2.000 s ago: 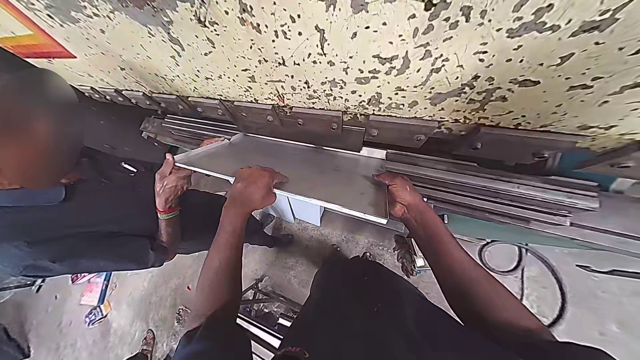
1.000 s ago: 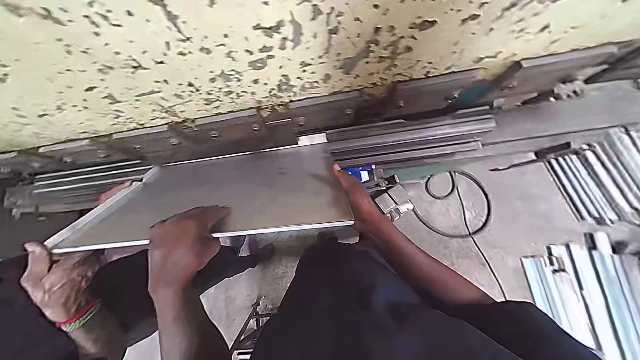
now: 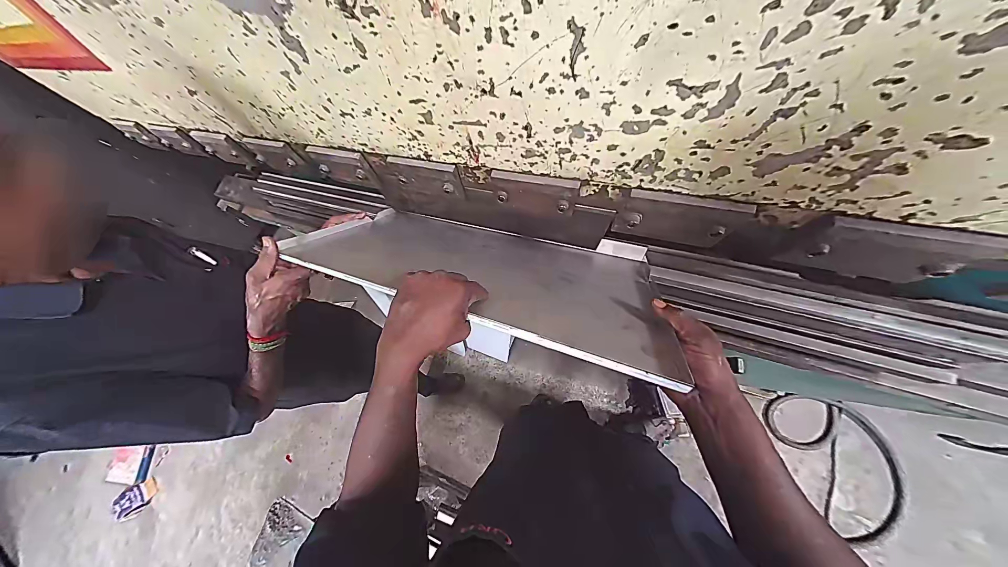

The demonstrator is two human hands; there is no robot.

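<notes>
A grey sheet-metal panel [image 3: 504, 276] with bent edges lies across the steel dies of what looks like a press brake. My left hand [image 3: 429, 315] grips its near edge left of the middle, thumb on the upper face and fingers curled over the rim. My right hand [image 3: 697, 346] holds the panel's right end, with the fingers partly hidden beneath. At the left end, a co-worker's hand [image 3: 276, 287] with red and green wrist bands supports the near corner; fingertips of the other hand show at the far left corner. White flanges [image 3: 490, 340] hang below the panel.
The machine's worn cream-painted beam [image 3: 551, 94] with bolted clamps [image 3: 504, 197] runs behind the panel. Long steel die rails [image 3: 803, 323] extend right. A co-worker [image 3: 142, 339] in dark clothes stands at left. A black cable [image 3: 898, 480] loops on the floor at right.
The view has swung right and back again. Both my hands stay on the panel throughout, and the co-worker's hand remains at its left end.
</notes>
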